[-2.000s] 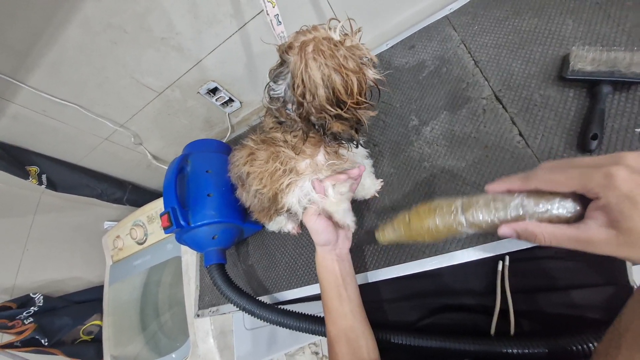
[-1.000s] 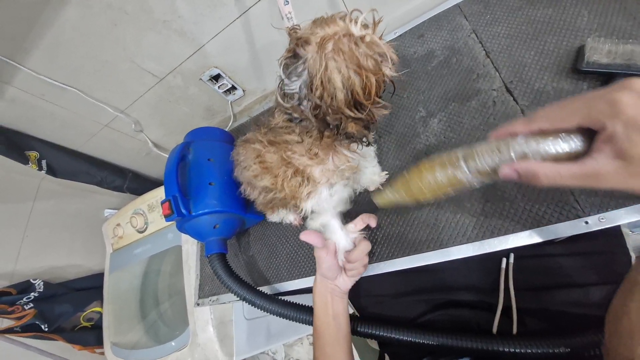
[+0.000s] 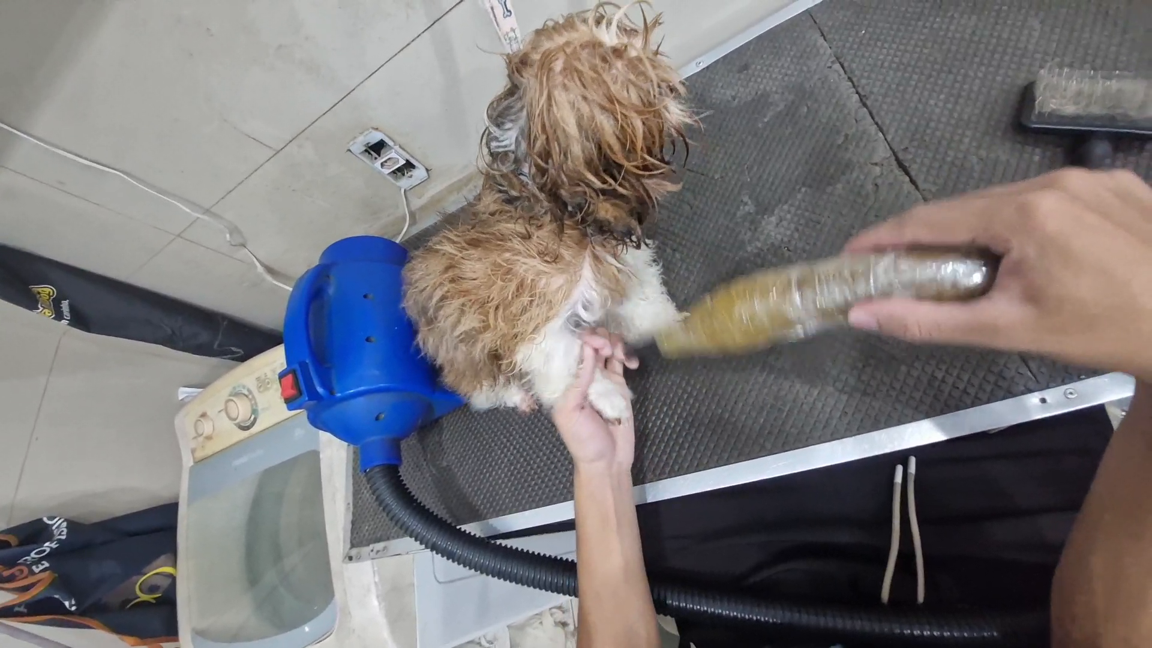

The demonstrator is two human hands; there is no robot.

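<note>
A damp tan and white long-haired dog (image 3: 504,288) sits on the dark textured mat of a grooming table (image 3: 774,189). My left hand (image 3: 598,409) cups one of its white legs from below, fingers curled around it. In my right hand (image 3: 1035,261) is a tape-wrapped dryer nozzle (image 3: 792,297), blurred, its yellowish tip pointing at the dog's white front leg. Behind the dog stands a blue pet dryer (image 3: 360,333) with a red switch, and a black corrugated hose (image 3: 504,558) runs from it below the table edge.
A slicker brush (image 3: 1089,99) lies at the table's upper right. A metal trim (image 3: 882,441) edges the table. At the left are a washing machine (image 3: 261,531), a wall socket (image 3: 389,158) with a white cable, and dark hanging cloths (image 3: 108,567).
My left hand has shifted its hold on the dog's leg, which hung extended a second ago and now rests in the palm. The nozzle has moved about near the dog's front.
</note>
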